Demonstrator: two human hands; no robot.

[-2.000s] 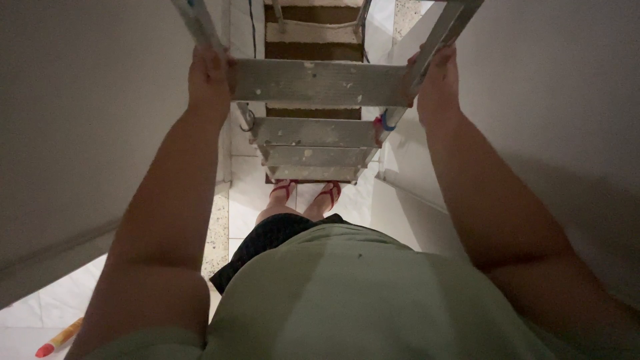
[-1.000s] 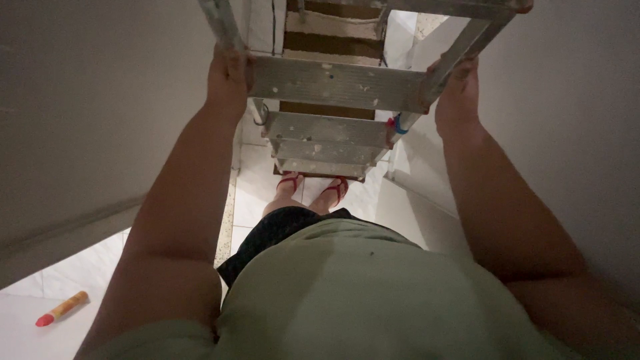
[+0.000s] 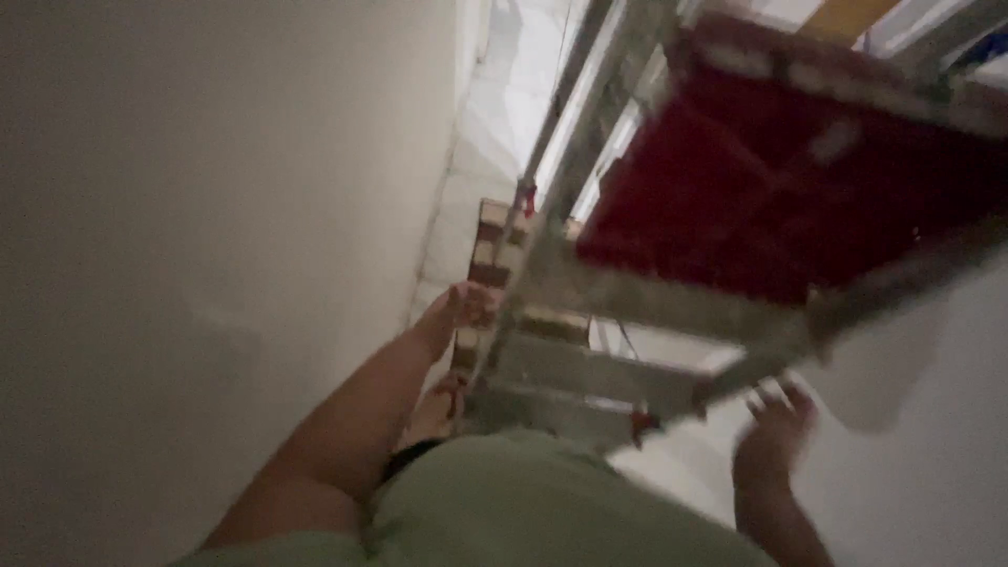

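A metal stepladder [image 3: 630, 315] stands tilted across the view, its surface marked and worn. Its dark red platform [image 3: 787, 189] fills much of the upper right. My left hand [image 3: 475, 305] is at the ladder's left rail, fingers bent against it; blur hides how firmly they close. Off the right rail, my right hand [image 3: 780, 413] has its fingers spread, close to the rail, with nothing seen in it. Below my hands are the ladder's lower steps [image 3: 602, 374]. One foot in a red flip-flop [image 3: 449, 394] shows beside them at the left.
A pale wall [image 3: 236, 197] runs close along my left side. Another pale wall [image 3: 906, 457] lies at the right. A striped brown and cream mat [image 3: 490, 256] lies on the tiled floor [image 3: 465, 189] behind the ladder. Something yellow [image 3: 846, 17] is at the top right.
My right hand has come off the right rail and its fingers have spread. The red platform now shows. The view has swung strongly.
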